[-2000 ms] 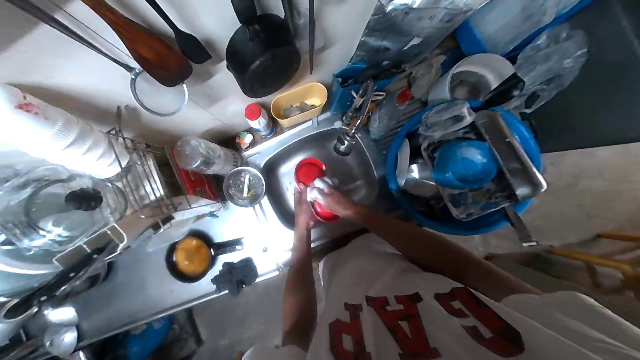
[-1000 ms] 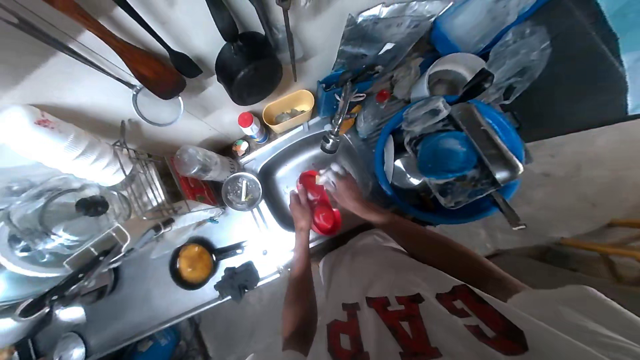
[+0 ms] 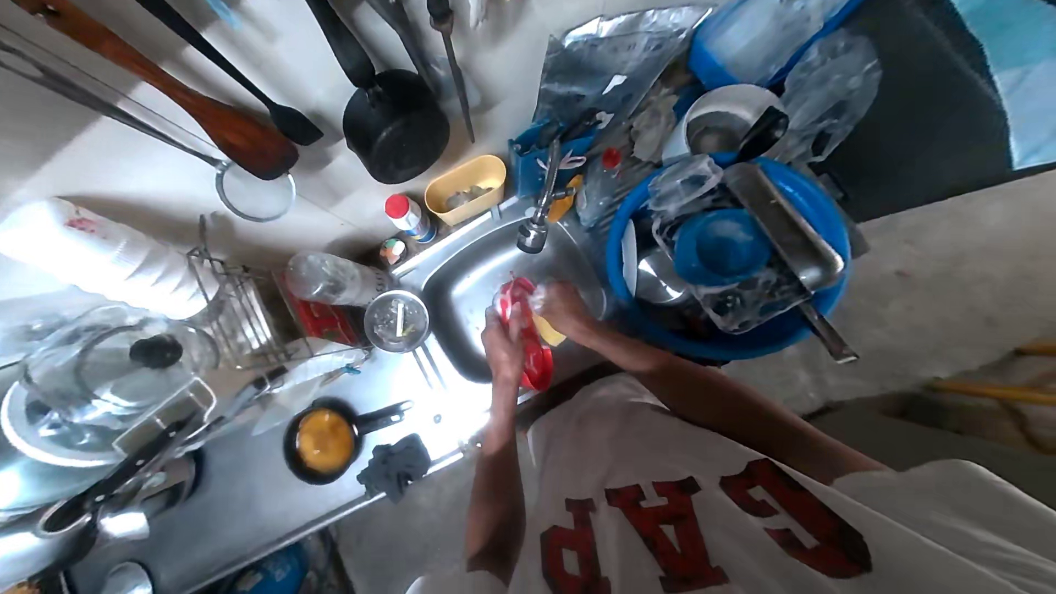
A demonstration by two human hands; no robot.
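Observation:
Over the steel sink basin [image 3: 462, 285], my left hand [image 3: 505, 342] grips a red plastic dish [image 3: 538, 363], which is tilted and seen partly from its side. My right hand [image 3: 565, 309] is at the dish's upper right side, its fingers blurred, with something whitish, perhaps suds or a scrubber, at the fingertips. Whether the fingers close on it I cannot tell. A yellow piece [image 3: 549, 332], maybe a sponge or another dish, shows just below my right hand. The faucet [image 3: 534, 235] hangs over the basin above both hands.
Right of the sink stands a blue tub [image 3: 623, 289] heaped with dishes and a metal tray [image 3: 784, 223]. A metal cup [image 3: 397, 321], a bottle [image 3: 334, 279] and a small black pan [image 3: 320, 440] with something orange stand left. A yellow container [image 3: 466, 190] sits behind the basin.
The red dish has turned from showing its round, open face to a narrower side view. My right hand has shifted along it, and the yellow piece now shows beneath that hand.

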